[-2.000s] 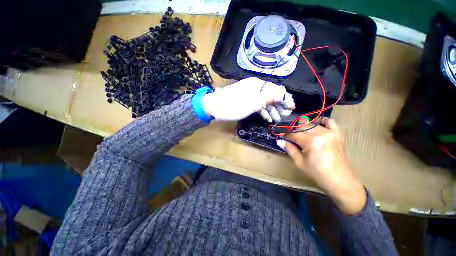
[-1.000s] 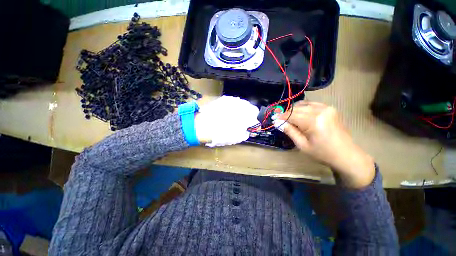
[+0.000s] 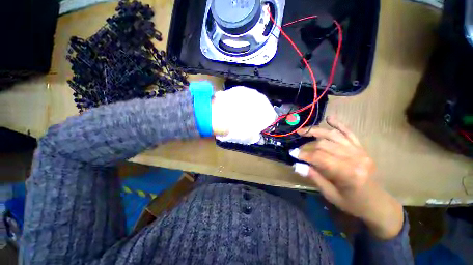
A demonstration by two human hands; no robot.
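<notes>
The smaller black housing half [image 3: 246, 148] lies nearest me, partly under my hands. A green round part with an orange-red centre [image 3: 293, 119] shows inside it. My left hand [image 3: 245, 115], in a white glove with a blue wristband, lies over its left part; its fingertips are hidden, so I cannot tell what it holds. My right hand [image 3: 339, 165], bare with white-covered fingertips, is at its right edge, fingers apart and empty. Red wires [image 3: 314, 88] loop from the speaker driver [image 3: 237, 31] in the larger black housing [image 3: 365, 62] down to the smaller half.
A big pile of small black strips [image 3: 116, 57] lies on the tan bench [image 3: 399, 77] at the left. Black housings [image 3: 441, 88] stand at the right edge. A large black mass [image 3: 26, 41] is at the far left. Boxes and blue floor show below the bench.
My right hand has drawn back from the green part and its fingers have spread. My left hand stays over the smaller half. The whole view has shifted.
</notes>
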